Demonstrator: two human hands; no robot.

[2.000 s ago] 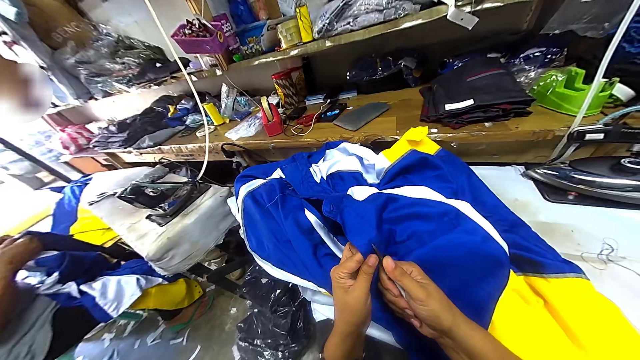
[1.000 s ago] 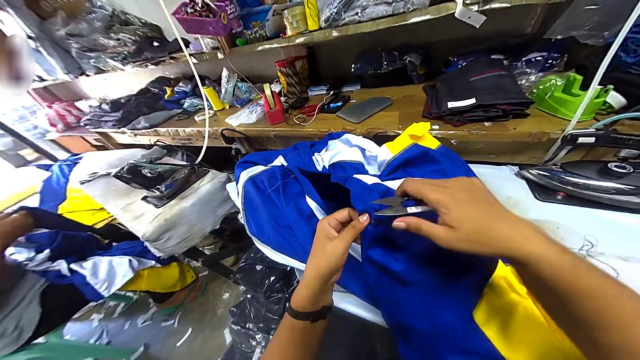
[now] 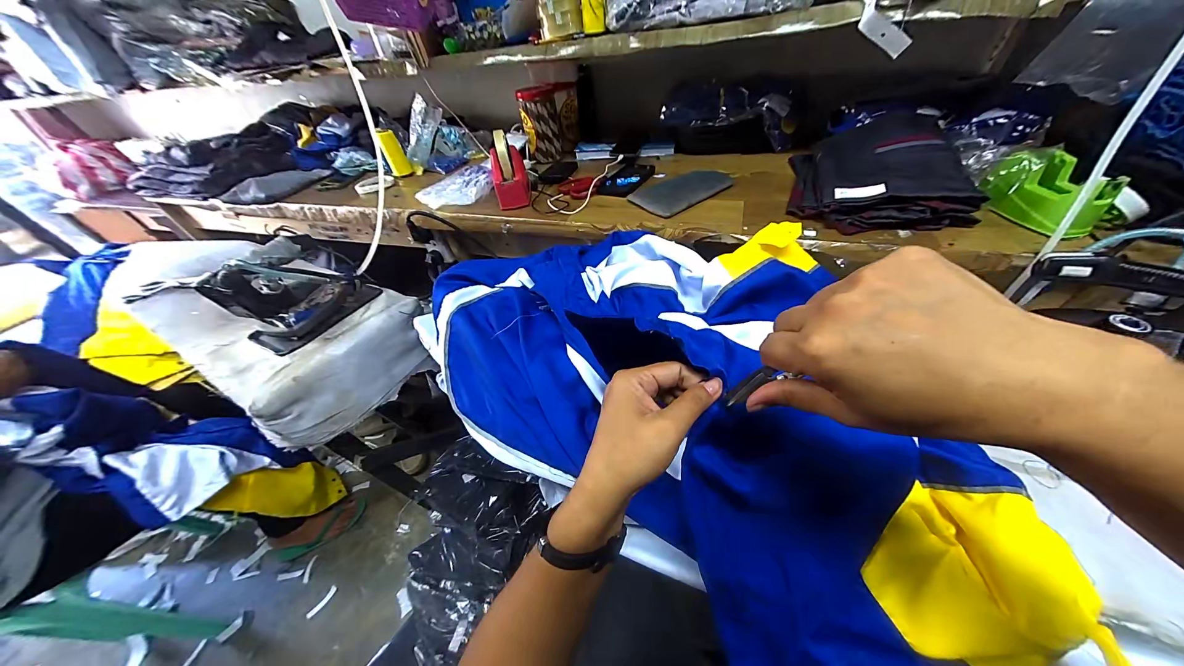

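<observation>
A blue, white and yellow garment [image 3: 786,518] lies spread before me, with a dark opening in its blue fabric. My left hand [image 3: 647,416], with a dark band on the wrist, pinches the fabric edge beside that opening between thumb and fingertips. Just right of it, my right hand [image 3: 888,342] holds small metal thread snips [image 3: 751,385], whose blades point down and left toward the pinched edge. The palm hides most of the snips' body.
A pressing iron [image 3: 296,301] rests on a padded board at left. Beyond it a person handles a similar garment [image 3: 185,462]. Behind, a wooden shelf [image 3: 740,199] holds a red tape dispenser [image 3: 509,176], folded dark clothes [image 3: 888,176] and a green plastic holder [image 3: 1050,190]. Another iron [image 3: 1110,305] stands at right.
Two seconds ago both hands were close together lower on the garment. One second ago the snips lay level in my right hand; now that hand is turned over, blades angled downward. My left hand still pinches fabric.
</observation>
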